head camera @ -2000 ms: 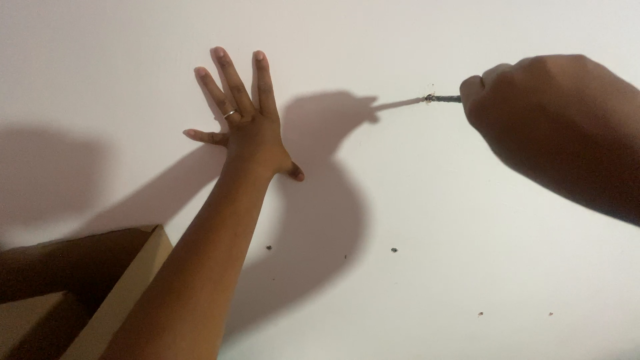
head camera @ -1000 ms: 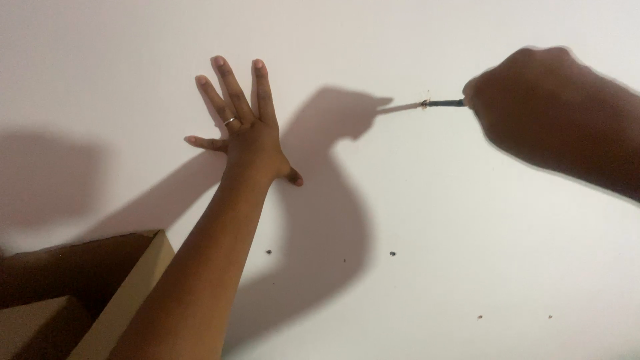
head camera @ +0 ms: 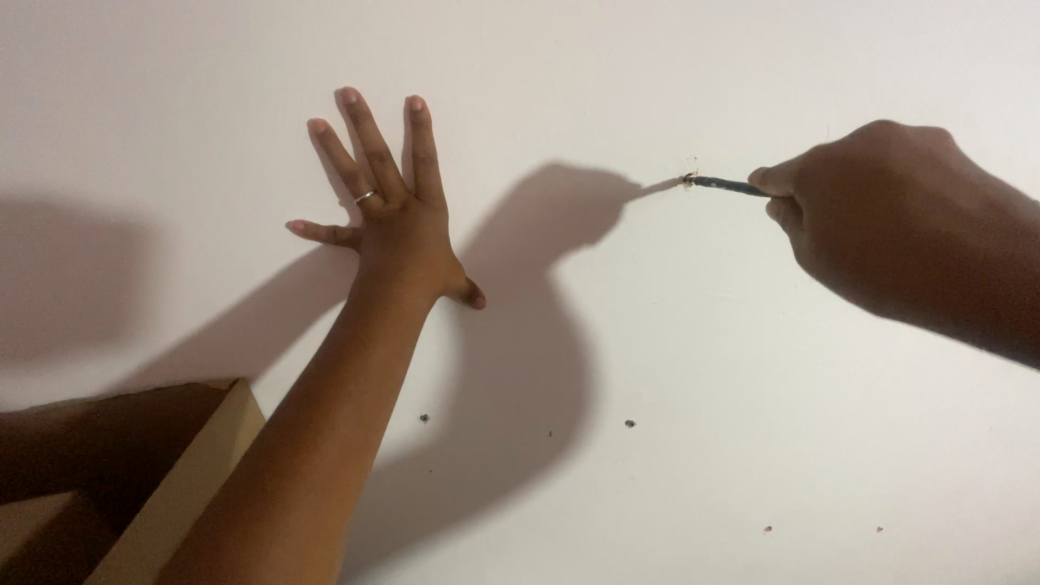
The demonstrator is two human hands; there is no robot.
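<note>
My left hand (head camera: 402,219) lies against a pale wall (head camera: 731,366), its fingers spread and a thin ring on one of them. It holds nothing. At the right, my right hand (head camera: 877,203) grips a thin dark rod-shaped tool (head camera: 727,186) between thumb and fingers; what kind of tool it is I cannot tell. The tool's far end meets a small damaged hole (head camera: 689,179) in the wall, with chipped marks around it. How deep the tip sits is hidden. Shadows of the arm and tool fall on the wall between my hands.
An open cardboard box (head camera: 187,463) stands at the lower left, beside my left forearm. Low on the wall are several small holes, among them one at the left (head camera: 424,418), one near the middle (head camera: 630,423) and one at the lower right (head camera: 768,530).
My right hand has shifted and turned around the tool, with the thumb and fingertips now visible on it. The tool's far end remains at the same hole. My left hand has stayed in place.
</note>
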